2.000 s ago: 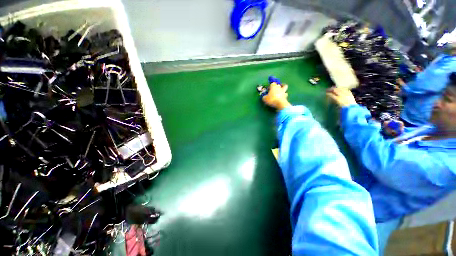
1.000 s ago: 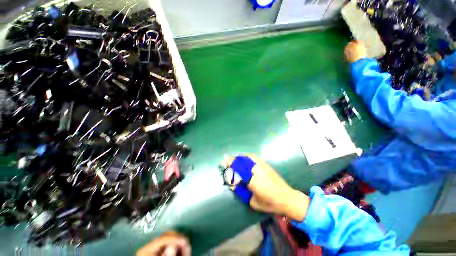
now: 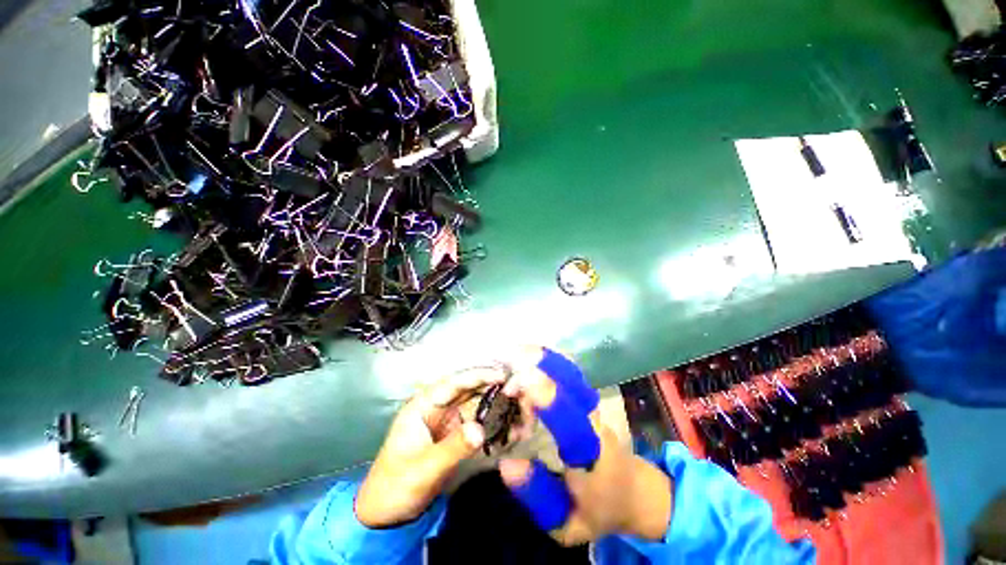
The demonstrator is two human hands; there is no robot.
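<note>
My left hand (image 3: 414, 458) and my right hand (image 3: 574, 452) meet at the belt's near edge. Blue wraps cover fingers of my right hand. Between the fingertips is a small dark part, apparently a black binder clip (image 3: 499, 417); whether a coil is in it cannot be told. A coin-sized coil part (image 3: 576, 276) with a dark rim and yellowish centre lies alone on the green belt (image 3: 618, 144), just beyond my hands. A tangled heap of black binder clips (image 3: 276, 221) with wire handles lies at the left, spilling from a white bin (image 3: 479, 83).
A white sheet (image 3: 772, 204) with two small dark items lies at right, a dark clipped item (image 3: 907, 144) beside it. Below the belt's edge is a red tray (image 3: 883, 519) with black rows. A separate clip (image 3: 77, 441) and wire handle (image 3: 131, 408) lie at left. Blue clothing (image 3: 960, 331) shows at right.
The view has shifted down and right. My right hand has joined my left hand around a dark part. The coil part now lies loose on the belt; a similar round part was at my right fingertips.
</note>
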